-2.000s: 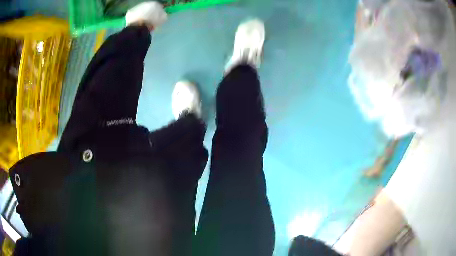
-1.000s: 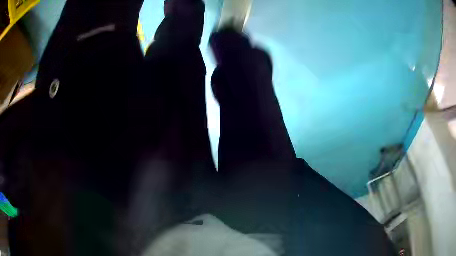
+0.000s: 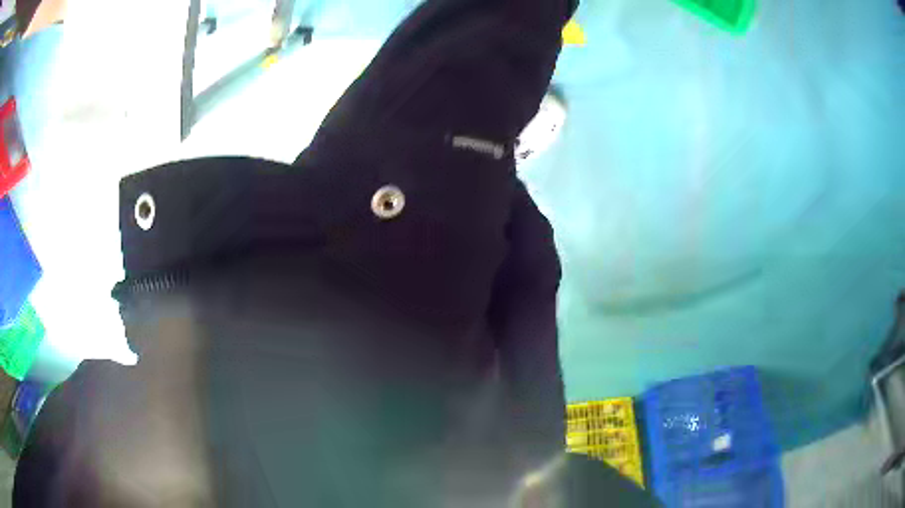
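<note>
The wearer's dark jacket (image 3: 417, 258) fills the middle and lower left, with round metal snaps and a zip edge showing. A white shoe (image 3: 544, 127) shows beside the dark clothing on the blue-green floor (image 3: 695, 218). Neither my left hand nor my right hand can be made out. A blurred pale patch lies low at the left and a small pale blur at the bottom centre; I cannot tell what they are. No work item is seen in a hand.
A yellow crate (image 3: 607, 429) and a blue crate (image 3: 714, 432) stand side by side at the lower right. A green crate corner (image 3: 729, 12) shows at the top. Red (image 3: 10, 149), blue (image 3: 14, 260) and green (image 3: 20, 342) containers are at the left edge. Grey metal legs are at the far right.
The view has swung round. The legs no longer stretch up the centre, the jacket front now shows larger, and the yellow and blue crates have come into view at the lower right.
</note>
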